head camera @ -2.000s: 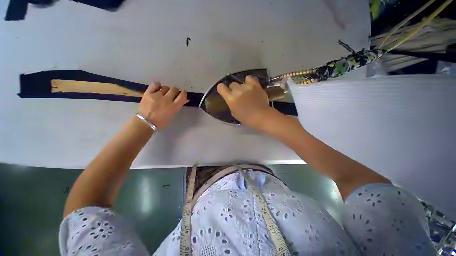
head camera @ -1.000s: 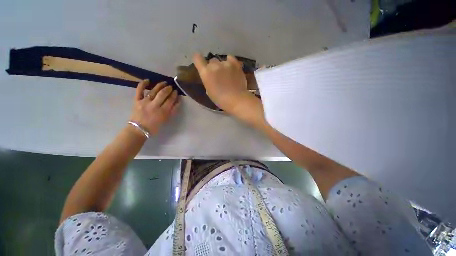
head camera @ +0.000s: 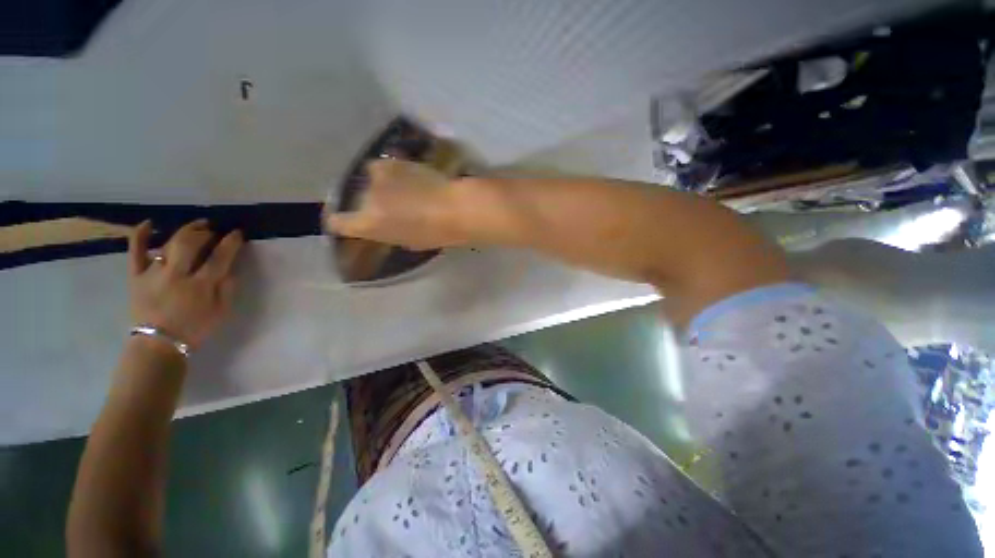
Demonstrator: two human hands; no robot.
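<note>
The dark fabric strip (head camera: 278, 220) lies across the white table, its left end cut off by the picture's edge. A tan template (head camera: 49, 232) shows on the strip at the left, tapering to a point near my left hand (head camera: 186, 278). My left hand lies with fingers apart, its fingertips on the strip's lower edge. My right hand (head camera: 398, 205) is closed on the iron (head camera: 371, 259), whose pale-rimmed tip meets the strip. The iron's far side is blurred. The strip right of the iron is hidden.
A large white ribbed sheet (head camera: 524, 76) covers the table's far side behind the iron. Dark cloth (head camera: 49, 24) lies at the far left. Dark and silvery clutter (head camera: 851, 120) is at the far right. The table's front edge runs before my body, with a tape measure (head camera: 480, 452) hanging there.
The view has swung to the right. The strip, iron and hands appear further left, and the white sheet now shows behind the iron. My right hand still holds the iron.
</note>
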